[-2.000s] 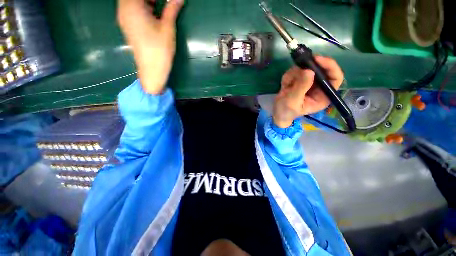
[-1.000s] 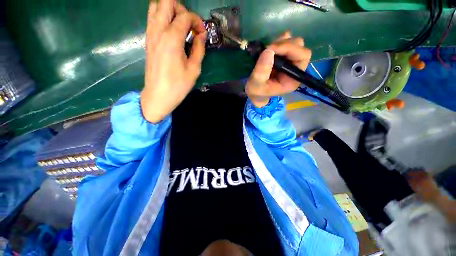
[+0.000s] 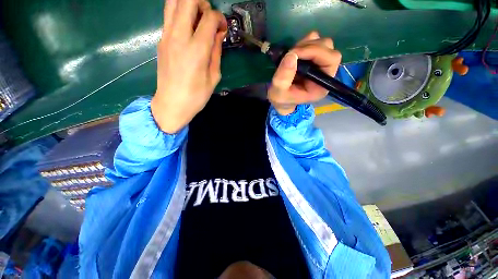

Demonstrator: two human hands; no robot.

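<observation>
The dark soldering fixture [image 3: 255,17] lies on the green bench mat, with the small silvery module [image 3: 234,31] in it. My right hand [image 3: 303,71] is closed around the black handle of the soldering iron [image 3: 333,87]; its metal tip points left and reaches the module. My left hand [image 3: 191,62] is at the module's left side, fingertips together at its edge. The solder wire [image 3: 104,84] trails across the mat to my left hand. Whether my fingertips pinch the wire or touch the module is hidden.
The small round fan [image 3: 394,71] with green body sits at the bench edge on the right. The green basket's rim [image 3: 431,4] and dark cables are at the top right. Stacked component trays [image 3: 82,158] stand below the bench on the left; another tray [image 3: 12,87] lies at the far left.
My left hand has come to the fixture, and my right hand has brought the iron's tip from beyond the fixture onto the module. The person passing at the right has left the view.
</observation>
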